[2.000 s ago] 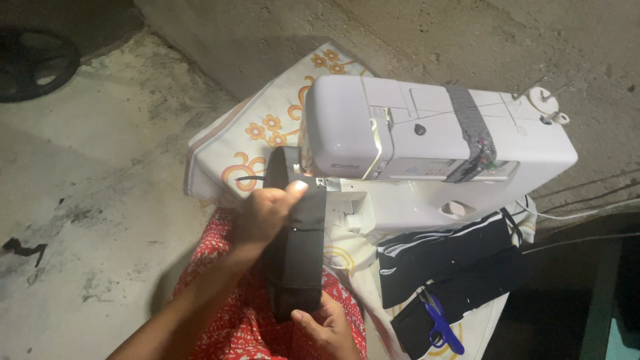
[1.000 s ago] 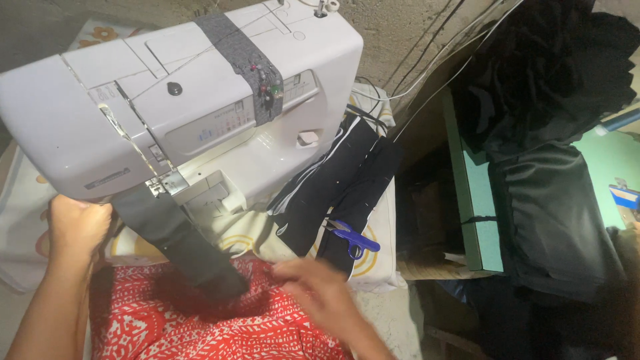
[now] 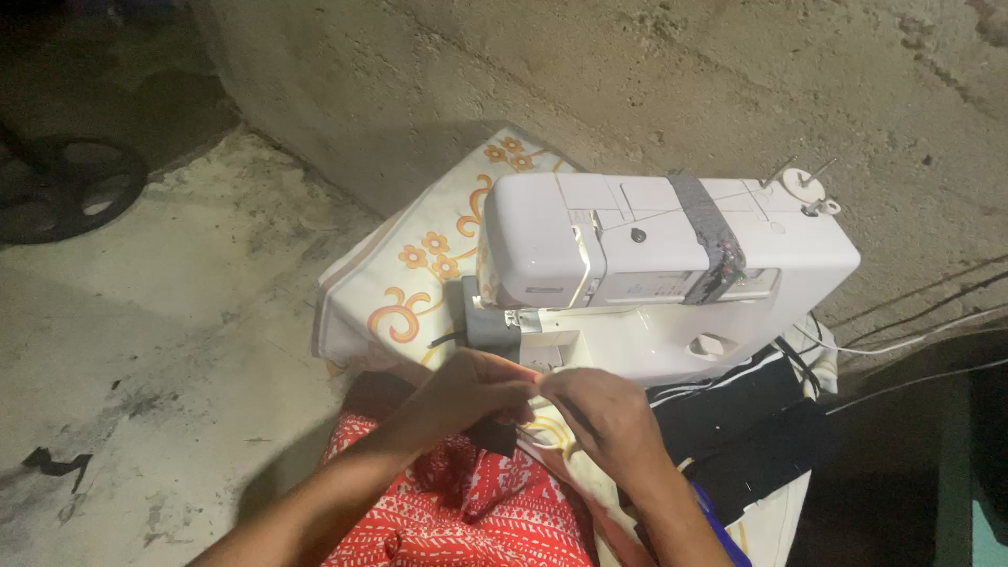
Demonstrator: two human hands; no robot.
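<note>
A white sewing machine [image 3: 661,236] stands with a dark fabric strip [image 3: 494,329] at its presser foot. The strip runs toward me and passes beneath my left hand [image 3: 484,390], its near end showing below the fingers. Just in front of the machine bed, my right hand [image 3: 605,417] meets the left at the fingertips. Both hands are pinched, but whatever lies between the fingertips is too small or hidden to tell. Red and white patterned cloth [image 3: 465,512] lies under my left forearm. Blue-handled scissors [image 3: 713,520] are partly hidden by my right forearm.
Black fabric pieces with white edging [image 3: 732,433] lie right of my right hand. A floral cloth [image 3: 409,291] spreads under the machine. Gray tape with pins [image 3: 709,236] wraps the machine arm. Cords run off right, a rough wall stands behind, and a dark wheel [image 3: 71,189] is at far left.
One second ago my hands were apart, the left beside the machine head and the right over the red cloth; now their fingertips meet. The view has swung left since then.
</note>
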